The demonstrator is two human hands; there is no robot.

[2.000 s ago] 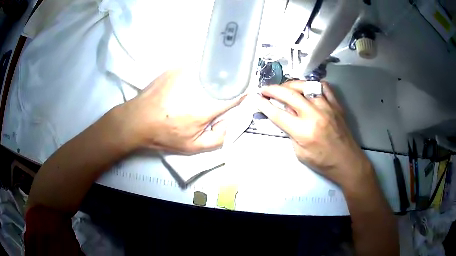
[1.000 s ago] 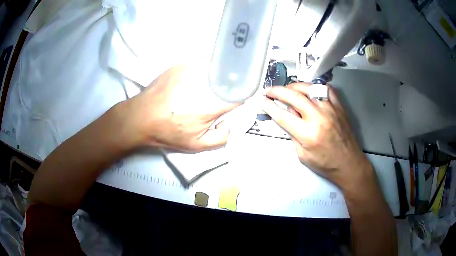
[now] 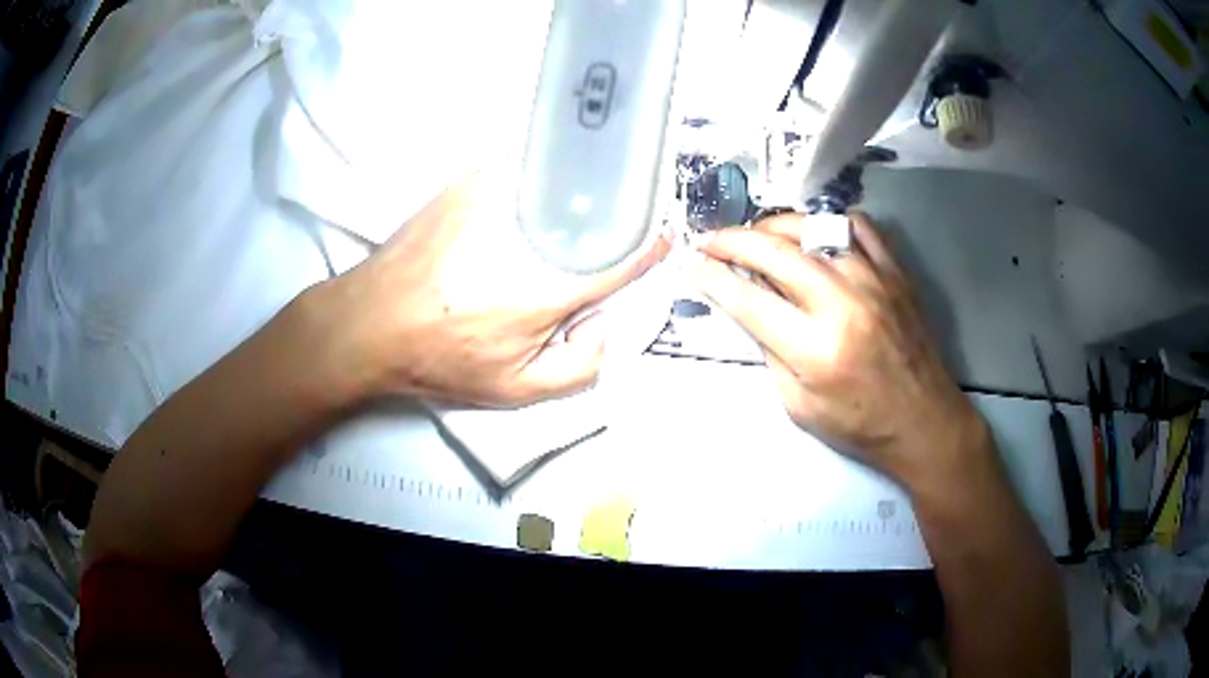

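Observation:
My left hand (image 3: 458,311) holds a small white fabric piece (image 3: 530,437); its pointed corner sticks out below the palm. The left index fingertip reaches the presser foot area (image 3: 692,199). My right hand (image 3: 849,338) lies palm down to the right of the foot, fingers together, with a white band around one finger. Its fingertips are close to the left fingertip. Glare hides the fabric at the needle and whether the right fingers pinch it. The needle plate (image 3: 703,338) shows between the hands.
A large white garment (image 3: 159,225) is heaped at the left. The rounded lamp or cover (image 3: 599,133) hangs above my left hand. A cream ribbed knob (image 3: 964,122) is on the machine head. A dark-handled tool (image 3: 1066,477) and slim tools lie far right. A yellow marker (image 3: 609,529) is at the front edge.
The view has shifted slightly. My left index fingertip now shows farther out beside the lamp, near the right fingertips, and more of the needle plate shows between the hands. The right hand keeps its pose.

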